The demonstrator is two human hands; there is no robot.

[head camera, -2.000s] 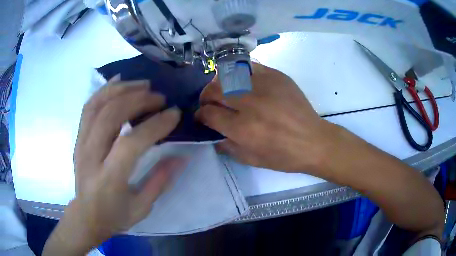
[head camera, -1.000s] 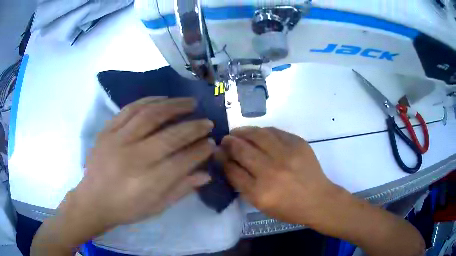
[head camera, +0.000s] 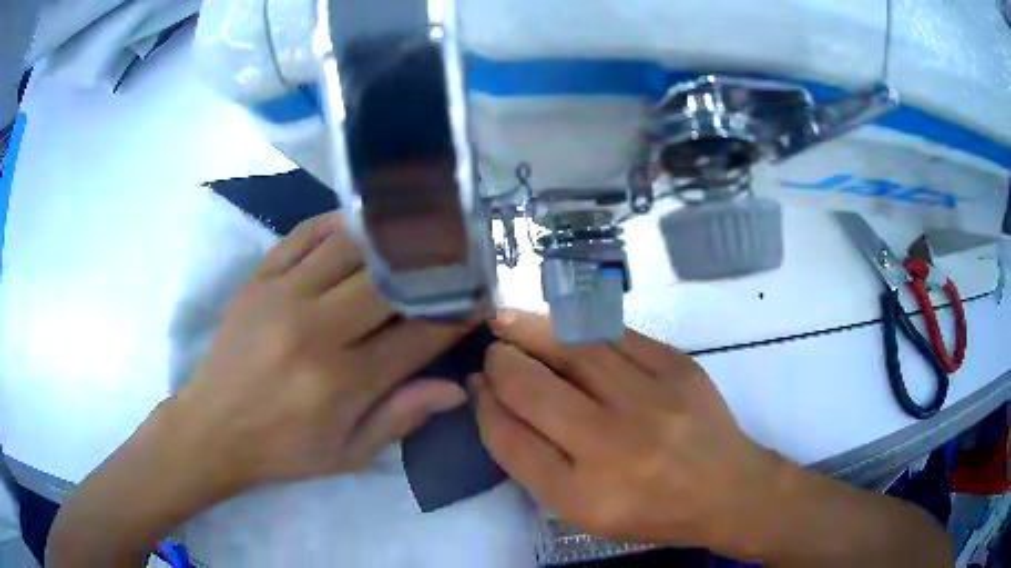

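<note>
A dark fabric piece [head camera: 452, 453] lies under both hands, its upper left corner showing beyond my left hand. A pale grey panel [head camera: 333, 516] lies beneath it toward the near edge. My left hand [head camera: 305, 355] lies on the dark fabric, thumb near its middle. My right hand [head camera: 610, 427] holds the fabric's right edge between bent fingers, close to my left fingertips. The white sewing machine head [head camera: 577, 133] is above the hands. Its shiny metal guard [head camera: 410, 155] hides the needle area and some left fingertips.
Scissors [head camera: 911, 322] with one black and one red handle lie on the white table [head camera: 100, 277] at the right. Grey fabric [head camera: 122, 28] lies at the far left. A measuring strip [head camera: 593, 546] runs along the near edge. Grey knobs [head camera: 721, 239] stick out from the machine head.
The view has moved closer to the machine head, and its guard now covers the needle area. The dark fabric has turned down over the pale panel, and both hands have come together on it.
</note>
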